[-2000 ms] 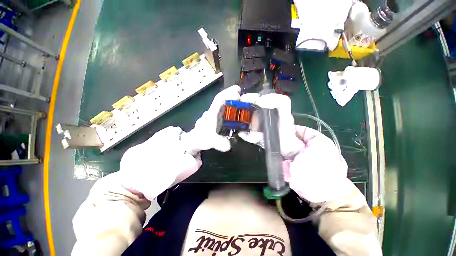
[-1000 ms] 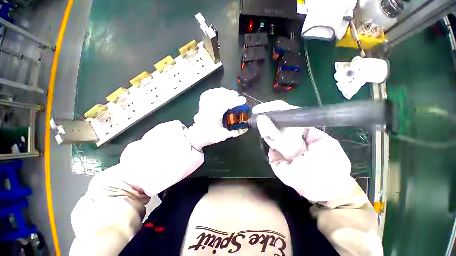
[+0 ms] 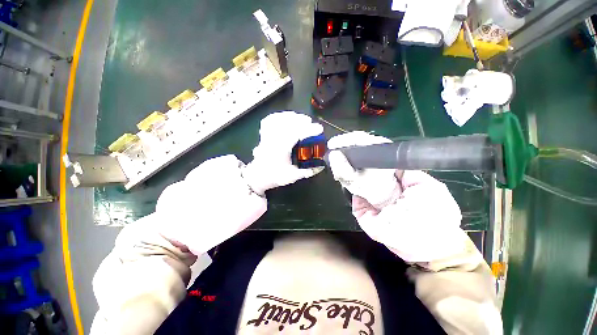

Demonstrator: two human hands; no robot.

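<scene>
My left hand (image 3: 281, 152), in a white glove, holds a small wound coil (image 3: 310, 152) with orange copper windings and a blue and black body. My right hand (image 3: 362, 163), also gloved, grips the front part of a long grey translucent syringe (image 3: 432, 154). The syringe lies about level and points left. Its front end is at the coil's right side; the fingers hide the tip, so I cannot tell if it touches. The green cap (image 3: 514, 150) is at its right end, with a clear hose (image 3: 564, 153) running off to the right.
A long white-silver fixture (image 3: 203, 116) with yellow blocks lies slanted at the left. Several dark coils (image 3: 379, 78) lie before a black box (image 3: 366, 23) with red and green lights. White gloves (image 3: 429, 19), a yellow tray (image 3: 478, 46) with a bottle (image 3: 501, 18), and a crumpled white piece (image 3: 476, 91) are at the right.
The syringe has swung from upright in the picture to level, its green cap now at the right. The coil has turned in my left hand and sits slightly further right. The bench view has shifted slightly.
</scene>
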